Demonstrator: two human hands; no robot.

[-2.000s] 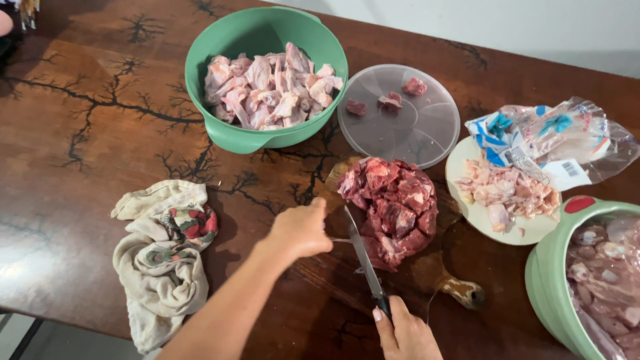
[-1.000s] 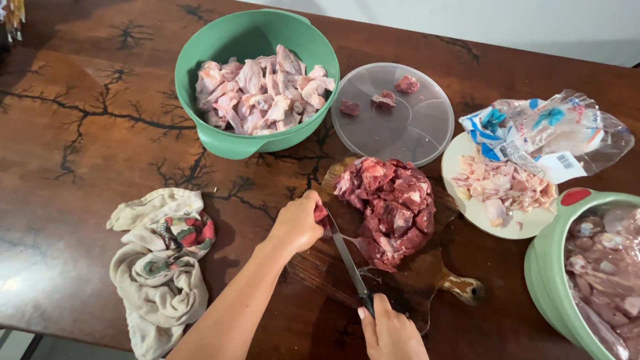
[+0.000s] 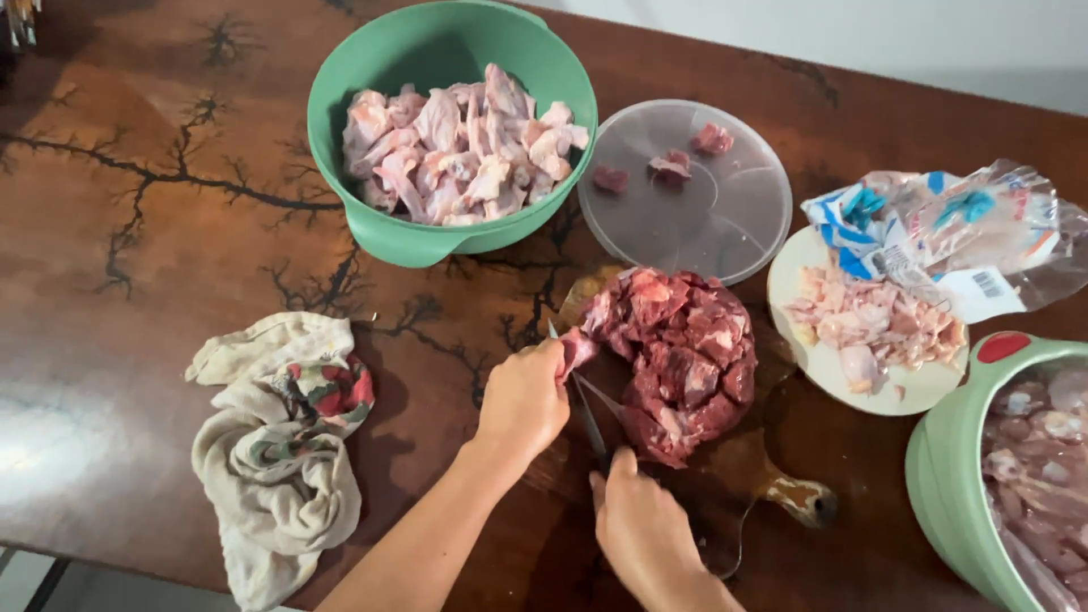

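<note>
My left hand [image 3: 523, 399] grips a piece of red meat [image 3: 578, 350] at the left edge of a heap of cut red meat [image 3: 680, 357]. In my right hand [image 3: 642, 514] is a knife [image 3: 590, 416], its handle mostly hidden by the fingers. The blade points up and away, beside the held piece, and a thin pale strand stretches from there to the heap. Under the heap lies a wooden cutting board [image 3: 739, 463], its handle toward the lower right. A clear plastic lid [image 3: 688, 212] with several small meat pieces lies behind the heap.
A green bowl [image 3: 374, 229] of raw chicken pieces stands at the back. On the right are a white plate [image 3: 841, 382] of pale trimmings, a plastic bag [image 3: 977, 221] and a light green container [image 3: 943, 484] of raw meat. A crumpled cloth [image 3: 280, 450] lies at left on the wooden table [image 3: 102, 331].
Two seconds ago my left hand held no visible red piece; now one is in its fingers. The knife's blade has turned more steeply away from me.
</note>
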